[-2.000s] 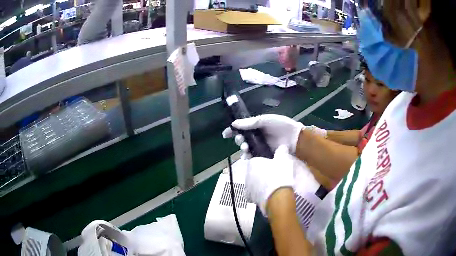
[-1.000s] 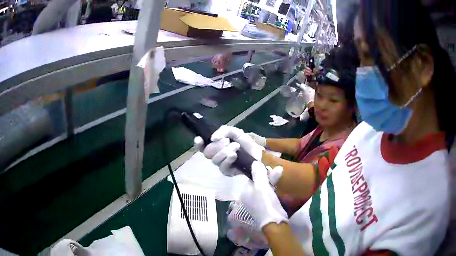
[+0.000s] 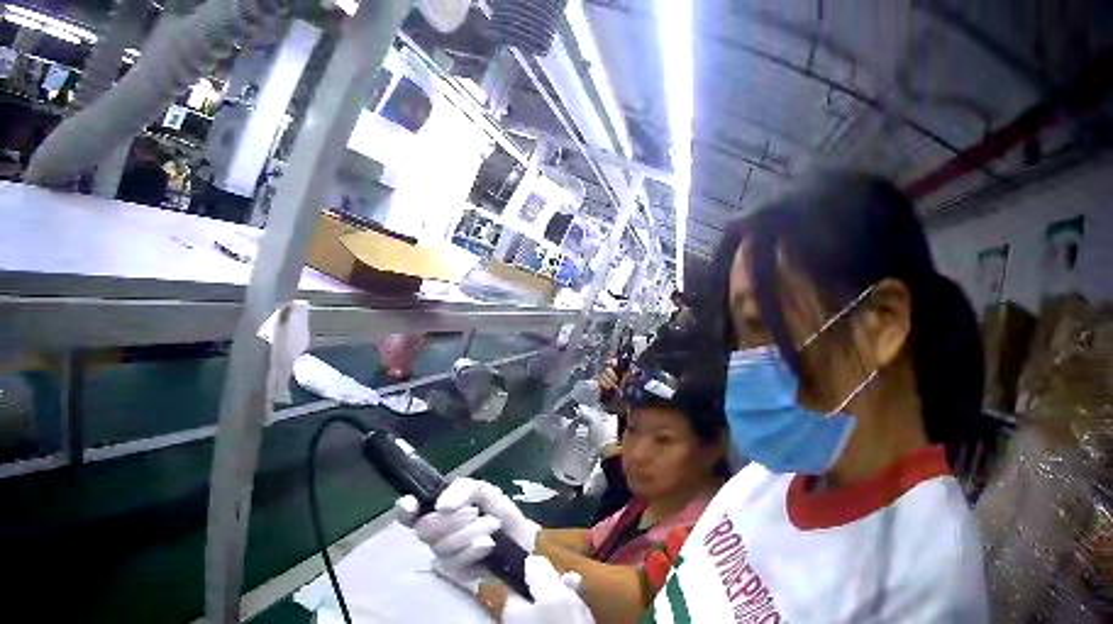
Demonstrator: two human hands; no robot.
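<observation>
Neither of my own hands is in view. Nearest in front, a masked worker beside me holds a thick black electric screwdriver [image 3: 409, 469] in white-gloved hands [image 3: 470, 527]. The tool slants, with its cord end up and to the left, and its lower end is hidden by a glove. A dark cord [image 3: 315, 500] loops from its upper end down to the bottom edge. A flat white sheet or cloth [image 3: 397, 579] lies below the cord and hands, cut off by the bottom edge.
A metal post [image 3: 250, 451] stands left of the tool, under a white shelf [image 3: 110, 250] bearing an open cardboard box [image 3: 378, 258]. The green conveyor [image 3: 159, 524] carries a white cloth [image 3: 332, 380] and clear plastic pieces [image 3: 476, 388]. Another person [image 3: 665, 457] sits beyond the masked worker.
The view has tilted up and swung right, so the white vented housings have left the picture. The masked worker still holds the screwdriver.
</observation>
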